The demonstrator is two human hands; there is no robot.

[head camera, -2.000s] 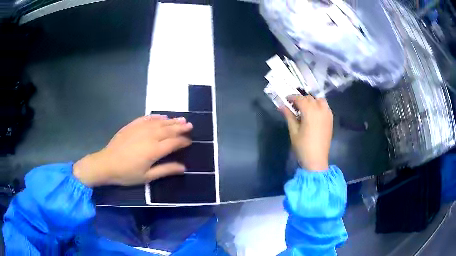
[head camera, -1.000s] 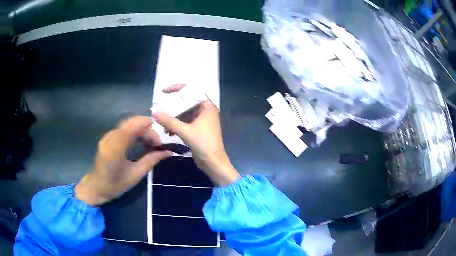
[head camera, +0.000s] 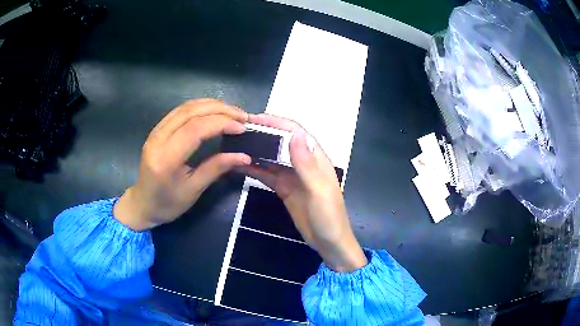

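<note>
My left hand [head camera: 184, 159] and my right hand [head camera: 311, 181] meet over the backing sheet. My right hand holds a small white part [head camera: 287, 148] by its right end. A black adhesive piece [head camera: 254, 144] lies over its upper face, and my left fingers and thumb pinch its left end. The long white backing sheet [head camera: 323, 83] lies tilted on the dark mat, with black rectangles [head camera: 267, 245] at its near end, partly under my right hand.
Several white parts [head camera: 434, 178] lie in a small group on the mat at right, beside a crumpled clear bag [head camera: 509, 108] of white parts. A small black piece [head camera: 498, 238] lies at lower right. A black cable bundle [head camera: 38, 95] is at left. A pale rail [head camera: 375, 22] runs behind.
The view has turned, so the sheet now slants. My right hand has come from the loose parts to the middle with a white part. The black piece now shows flat on it between both hands.
</note>
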